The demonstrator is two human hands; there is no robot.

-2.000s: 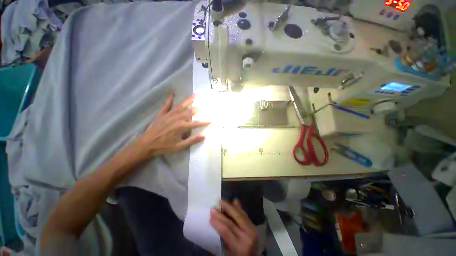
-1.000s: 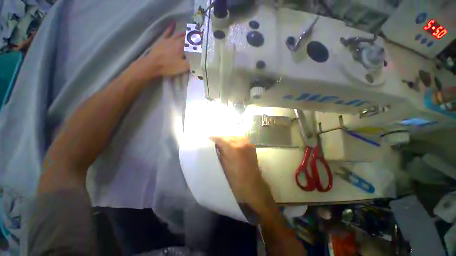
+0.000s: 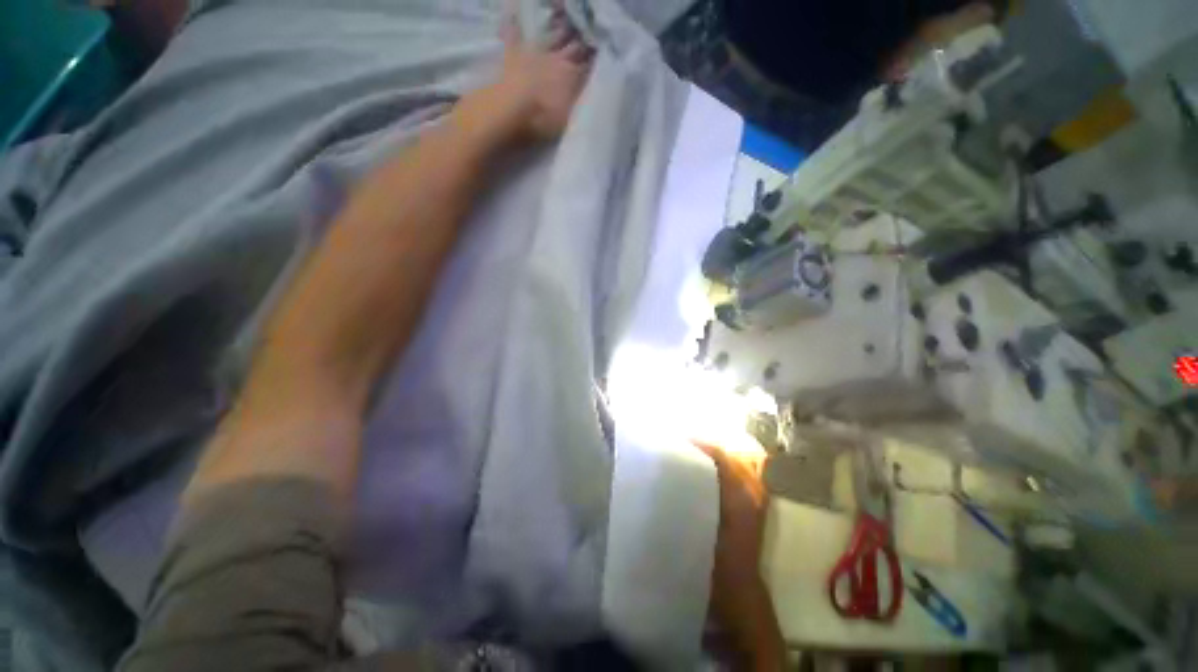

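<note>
Light-grey fabric (image 3: 434, 433) lies in large folds over the left and centre of the view. A white band (image 3: 660, 551) runs along its right edge, passing under the lamp glare beside the sewing machine head (image 3: 821, 322). My left hand (image 3: 545, 72) is far forward at the top, closed on bunched grey fabric, with its forearm across the cloth. My right hand (image 3: 738, 479) is at the band's right edge just below the glare. Its fingertips are washed out, so its grip cannot be told. The needle and presser foot are hidden by glare.
Red-handled scissors (image 3: 866, 571) and blue thread snips (image 3: 938, 601) lie on the table right of my right hand. A blue pen-like item (image 3: 981, 517) is behind them. A teal bin (image 3: 55, 66) is at upper left. A dark rounded shape, unclear, is beyond the machine.
The view has shifted and turned, showing the machine's far side. My left hand has moved farther forward with the fabric, which is more bunched. My right hand remains near the glare.
</note>
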